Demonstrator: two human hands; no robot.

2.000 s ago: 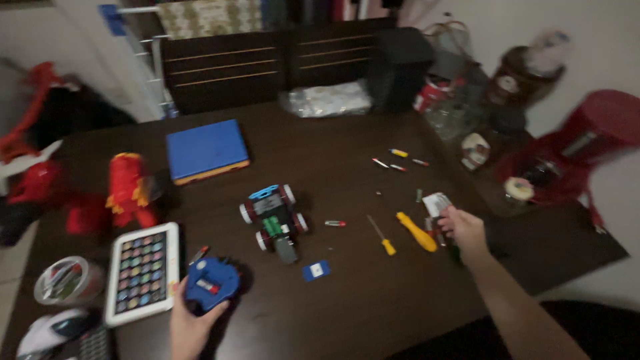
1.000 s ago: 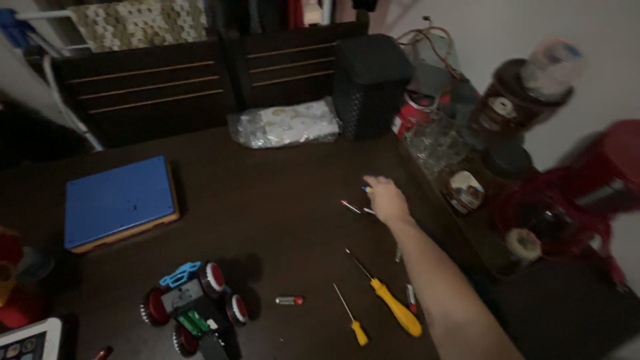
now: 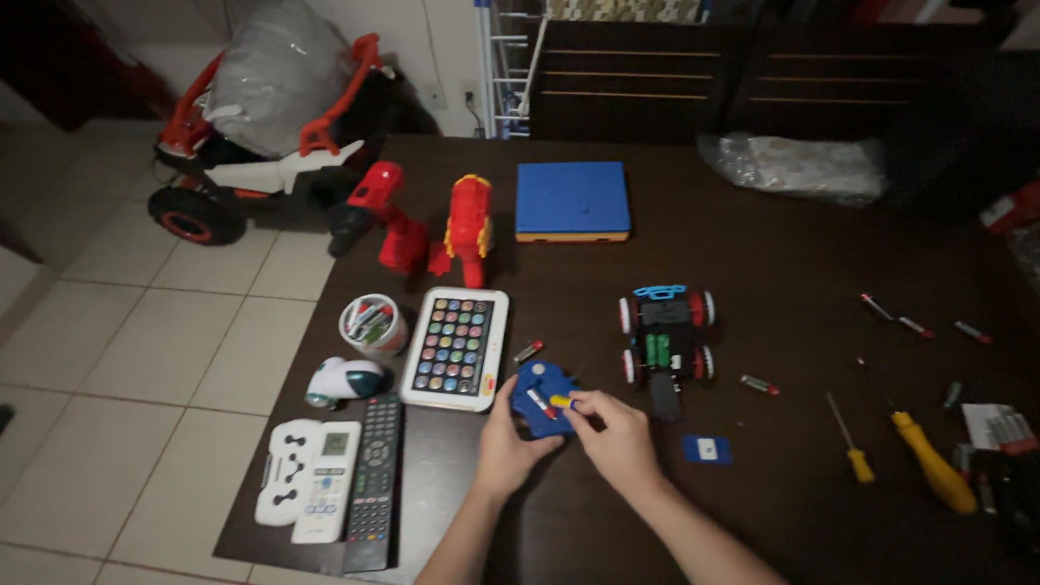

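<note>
My left hand (image 3: 513, 443) holds a blue plastic remote controller (image 3: 543, 388) from its left side, its battery compartment facing up. One battery (image 3: 541, 404) with a red end lies in the compartment. My right hand (image 3: 615, 435) pinches a yellow battery (image 3: 562, 401) against the controller, beside the first one. Just above the controller lies a loose battery (image 3: 529, 352). To the right is an upturned toy car (image 3: 666, 337) with green batteries in its open underside, and below it a blue battery cover (image 3: 707, 449). Another battery (image 3: 760, 385) rests right of the car.
Screwdrivers (image 3: 934, 463) and several batteries (image 3: 916, 327) lie on the right. On the left are a toy tablet (image 3: 457, 349), a tub of batteries (image 3: 373, 323), a black remote control (image 3: 374, 479), a white remote (image 3: 327, 483) and red toys (image 3: 469, 223). A blue case (image 3: 573, 199) sits behind.
My right hand, at the small batteries on the far right a second ago, is now at the blue controller with a yellow battery. The view has swung left.
</note>
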